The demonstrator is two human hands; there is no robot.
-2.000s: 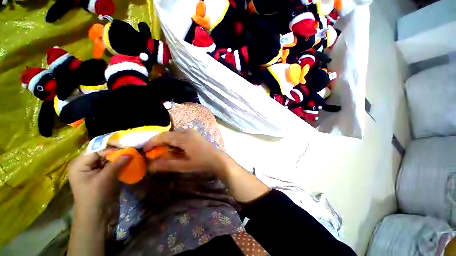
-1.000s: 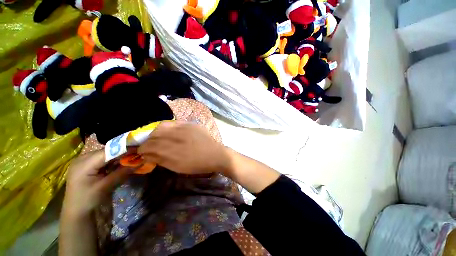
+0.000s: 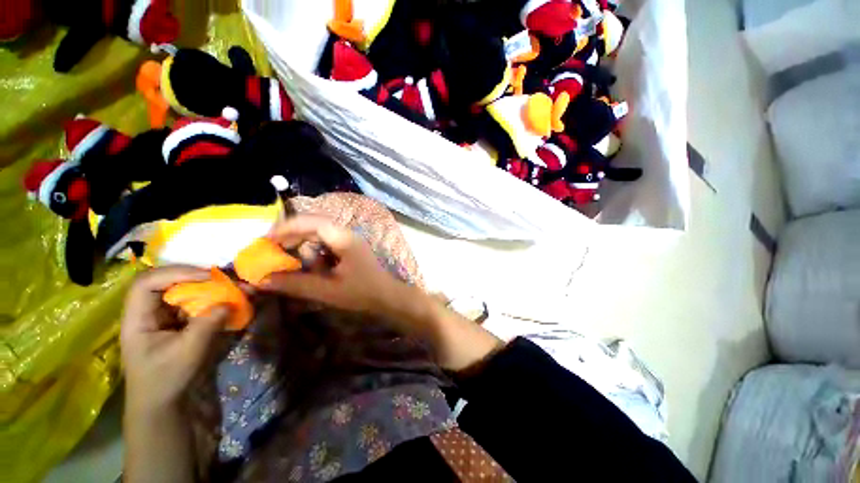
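A plush penguin [image 3: 212, 236] lies on my lap, its Santa hat [image 3: 201, 140] pointing away from me and its white, yellow-edged belly facing up. Its two orange feet [image 3: 219, 294] point towards me. My left hand [image 3: 174, 325] pinches one foot between thumb and fingers. My right hand [image 3: 344, 269] holds the other foot at its fingertips. I cannot tell whether a small tool is in my right fingers. The floral apron [image 3: 330, 406] covers my lap under my hands.
Several penguins lie on the yellow sheet [image 3: 47, 349] to the left. A white woven sack [image 3: 453, 203] full of penguins stands ahead to the right. Stacked grey-white sacks [image 3: 818, 283] line the far right, beyond the pale floor [image 3: 651, 292].
The penguin's belly has turned more into view, and the white label seen before no longer shows clearly. My hands have spread the feet apart. The whole view has shifted slightly.
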